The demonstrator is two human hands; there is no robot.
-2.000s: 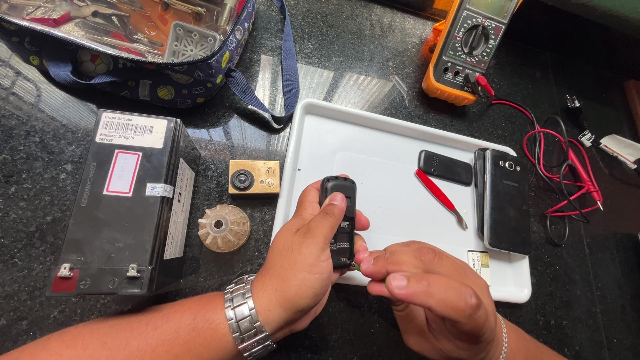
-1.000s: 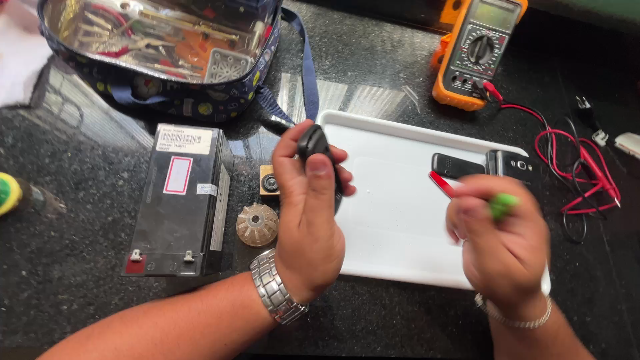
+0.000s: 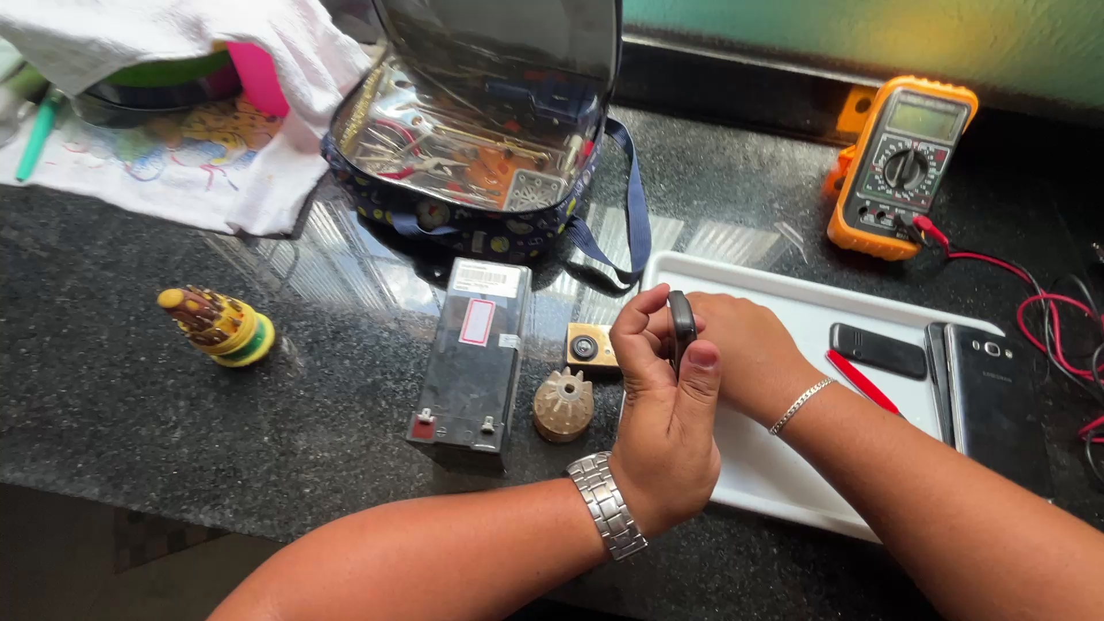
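My left hand (image 3: 668, 414), with a metal watch at its wrist, grips a small black mobile phone (image 3: 682, 321), seen nearly edge-on above the left side of a white tray (image 3: 776, 492). Behind the phone is my right hand (image 3: 733, 332), a chain bracelet at its wrist; its fingers are hidden, so what they hold cannot be seen. On the tray lie a black phone back or phone (image 3: 878, 350), a red tweezer-like tool (image 3: 862, 383) partly behind my right forearm, and a black smartphone (image 3: 987, 388) at the right edge.
Left of the tray are a black battery (image 3: 470, 371), a gold camera (image 3: 588, 347) and a tan finned part (image 3: 563, 405). Farther left stands a yellow bit holder (image 3: 220, 328). Behind are an open tool bag (image 3: 483, 233), a cloth (image 3: 259, 185) and an orange multimeter (image 3: 901, 168) with red and black leads.
My right hand has moved left, from the tray's right side to behind the phone in my left hand. The view has swung left, bringing in the bit holder and cloth.
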